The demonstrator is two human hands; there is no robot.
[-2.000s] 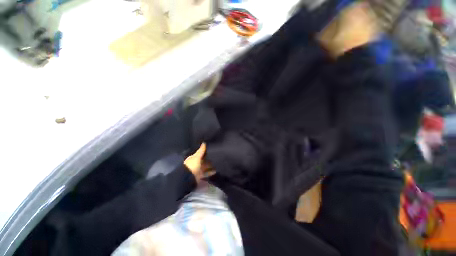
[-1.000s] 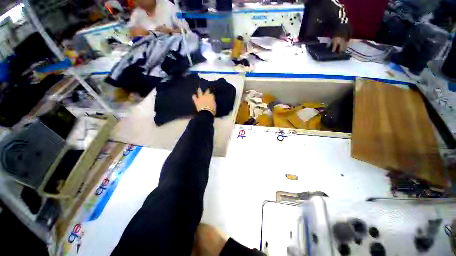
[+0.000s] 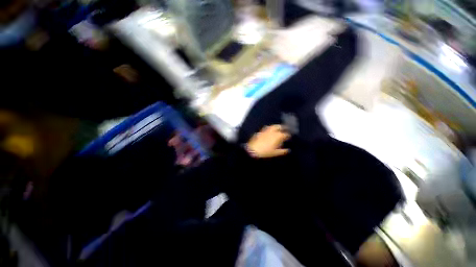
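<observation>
The view is strongly blurred. A large black garment piece (image 3: 339, 177) lies over the white table edge and in front of me. My left hand (image 3: 269, 141) is at the middle of the view, gripping the black cloth with its fingers pointing right. A small grey patch shows beside its fingertips. My right hand (image 3: 376, 253) is at the bottom right, blurred and partly cut off by the lower edge; its fingers cannot be made out. Black cloth and my black sleeves merge, so their borders are unclear.
A blue basket (image 3: 164, 112) stands at the left with pinkish cloth at its side. The white sewing table (image 3: 349, 122) has a blue printed strip (image 3: 269, 81) near its edge. Pale machine parts (image 3: 443, 198) show blurred at the right. A grey fan-like shape stands at the top.
The view has swung left and down from the table. My left hand has come back from the dark pile and is now on black cloth near me. The blue basket has come into view.
</observation>
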